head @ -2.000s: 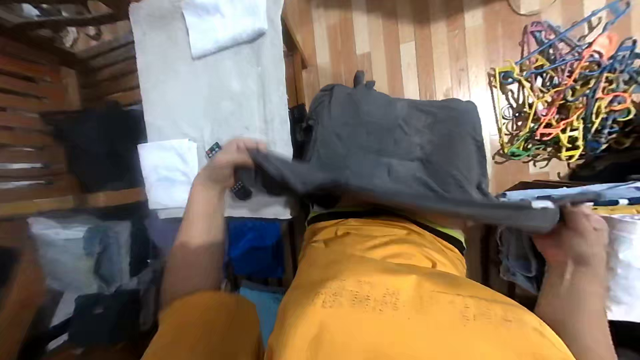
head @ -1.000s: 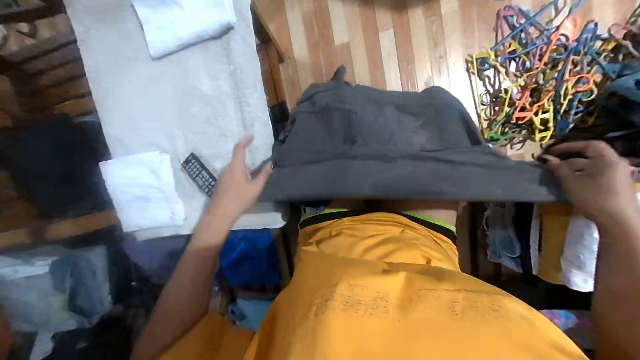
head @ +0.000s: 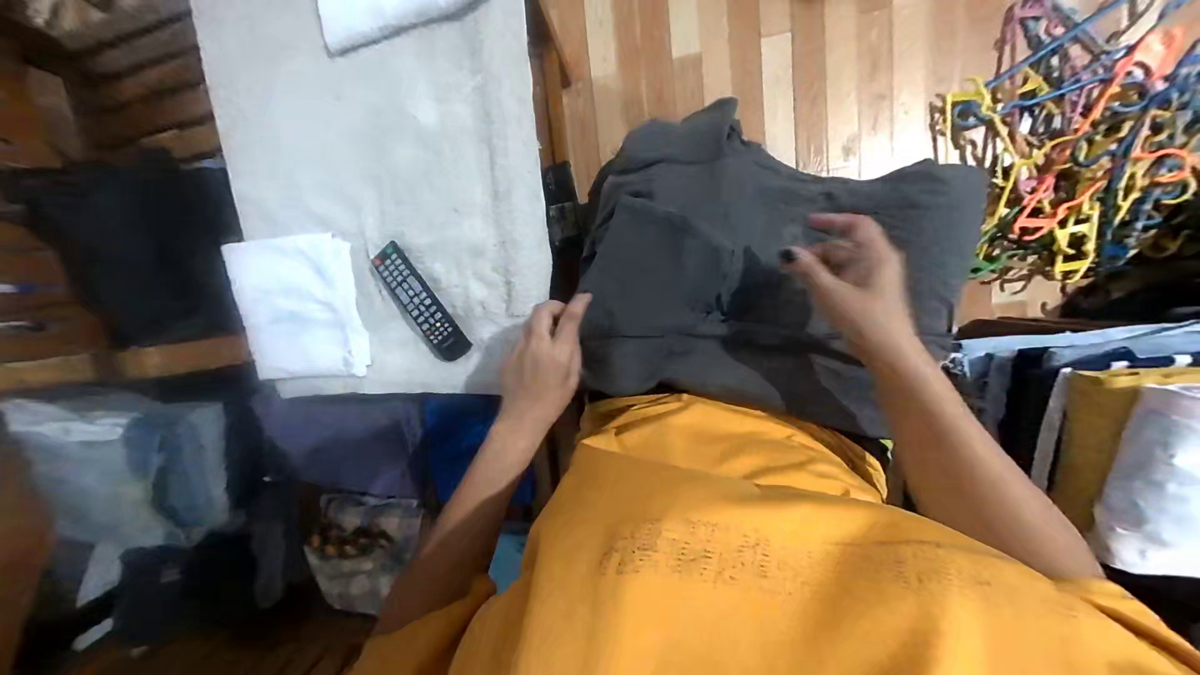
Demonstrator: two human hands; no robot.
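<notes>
A dark grey cloth garment (head: pixel 684 253) lies across my lap, partly folded, with a flap turned over on its left part. My left hand (head: pixel 548 361) is at the garment's left edge, its fingertips touching the cloth; whether it pinches the edge cannot be told. Above the garment's right part is my right hand (head: pixel 858 281), fingers bent and apart, with nothing in it. Its shadow falls on the cloth. To the left, a black remote control (head: pixel 421 301) and a folded white cloth (head: pixel 298 307) rest on a light grey towel-like cover (head: pixel 450 150).
A tangle of coloured plastic hangers (head: pixel 1078 169) lies on the wooden floor (head: pixel 787 84) at the upper right. Folded clothes (head: pixel 1078 441) stand in a row at the right. Another white cloth (head: pixel 384 19) is at the top. A checked bag (head: pixel 366 553) sits at the lower left.
The near edge of the garment, earlier stretched between both hands, now lies down on my lap. My right hand has moved inward from the garment's right end and let go of it.
</notes>
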